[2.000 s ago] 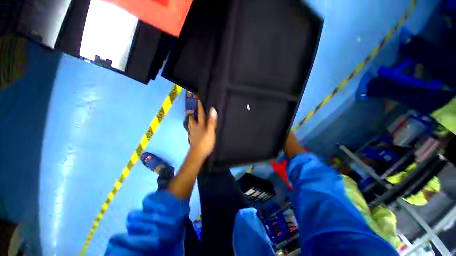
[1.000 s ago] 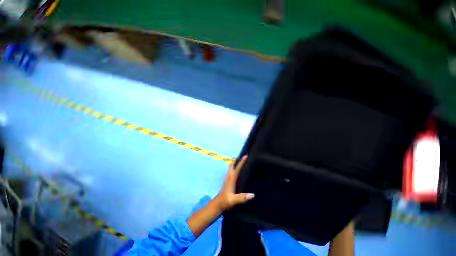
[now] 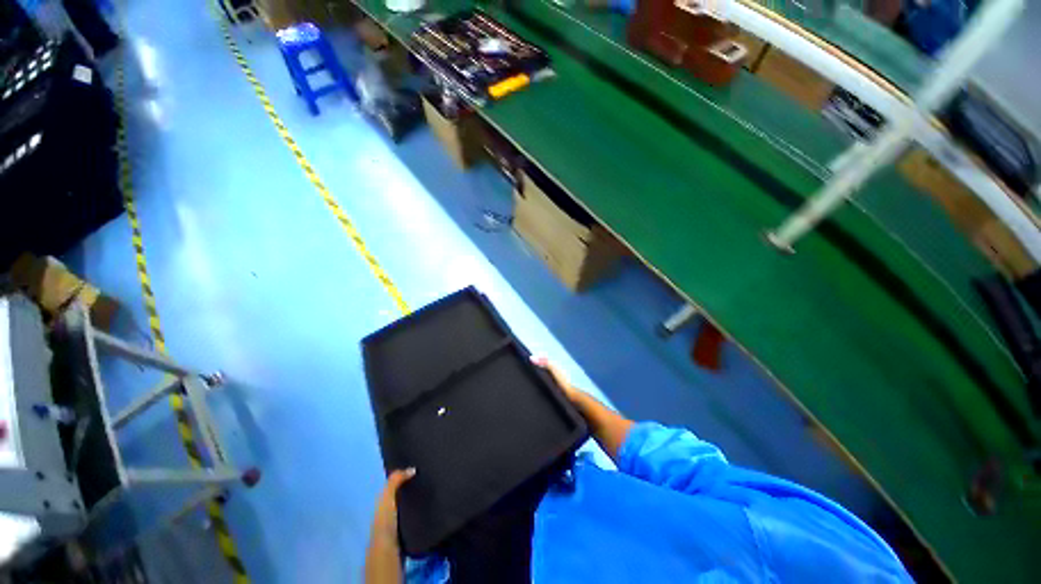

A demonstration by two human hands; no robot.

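The black parts tray (image 3: 479,439) is shallow and rectangular, with two bare compartments split by a divider. It is held over the floor in front of my body. One tiny pale speck lies in the nearer compartment. My left hand (image 3: 390,530) holds the tray's near left edge, with the thumb on the rim. My right hand (image 3: 584,408) holds its right edge, with the thumb on the rim and the other fingers hidden beneath.
A long green bench (image 3: 685,251) runs along the right, with a tray of gold-marked parts (image 3: 474,51) at its far end. Cardboard boxes (image 3: 557,228) stand under it. A blue stool (image 3: 311,66) is ahead. A metal frame (image 3: 171,399) and black stacks (image 3: 51,148) stand left.
The view has swung round to look along the bench and aisle. The tray now appears smaller and lower, still in both hands. The red and white item beside it has left the view.
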